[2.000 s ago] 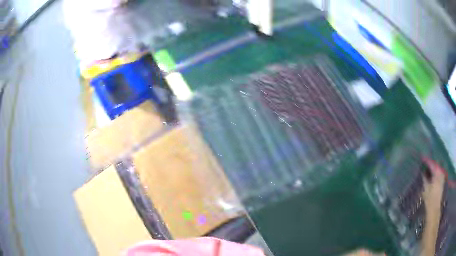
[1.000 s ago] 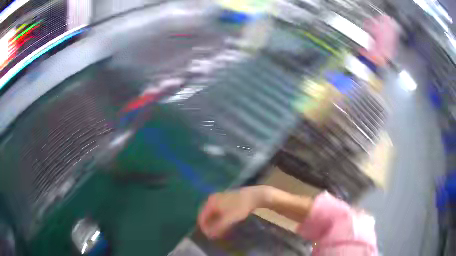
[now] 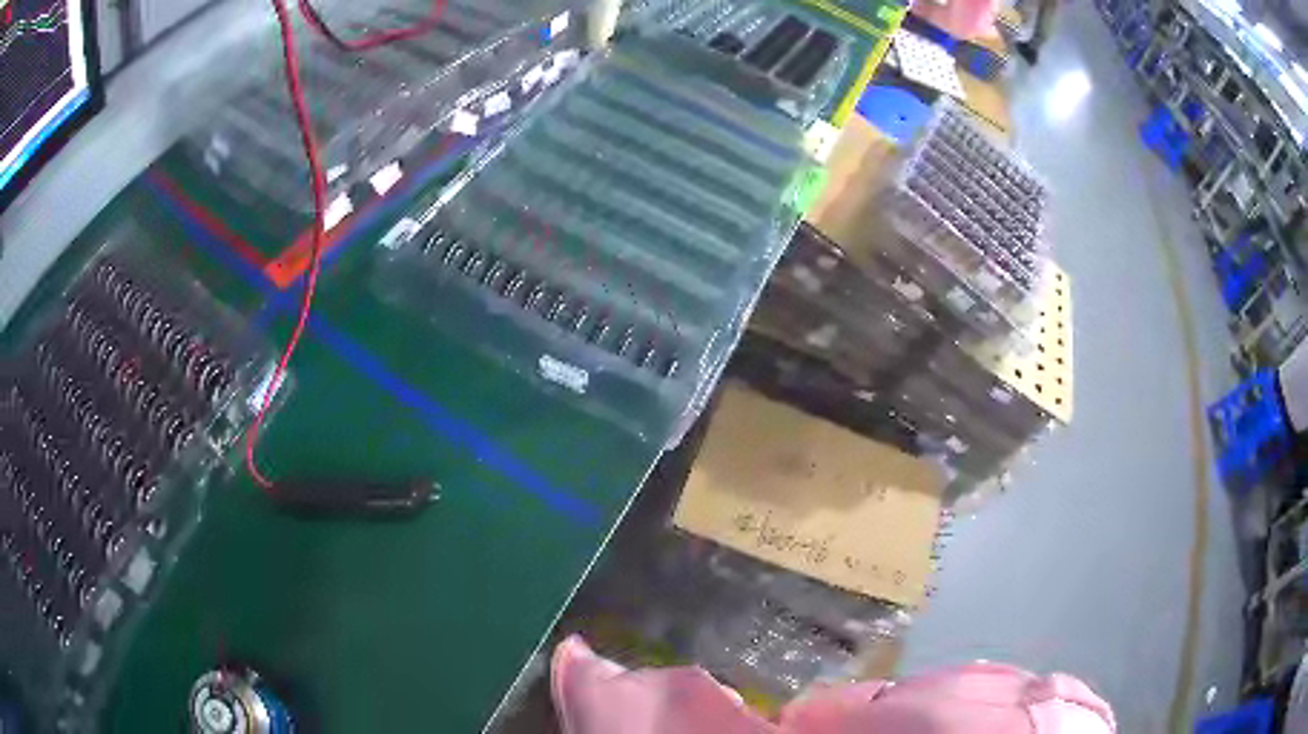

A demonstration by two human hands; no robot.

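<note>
The black test probe (image 3: 359, 498) lies flat on the green mat, its red cable running from its left end to the top edge. The round metal test fixture (image 3: 234, 708) stands at the bottom left, cut off by the lower edge. A clear ribbed tray (image 3: 560, 376) has one row of dark round components along its near side. The left tray (image 3: 266, 384) holds several rows of components with red leads. Neither of my hands shows; only a pink sleeve (image 3: 861, 706) is in view along the bottom edge.
Stacked clear trays (image 3: 416, 118) stand behind the mat. Right of the bench are a handwritten cardboard sheet (image 3: 811, 495), a filled tray (image 3: 978, 194) on stacked boxes, and the aisle floor (image 3: 1054, 516). Blue tape (image 3: 445, 423) crosses the mat. A screen edge shows upper left.
The view has swung from the blurred earlier frames and is clearer. The bare hand and forearm seen low in the middle one second ago have left the picture; only pink fabric remains.
</note>
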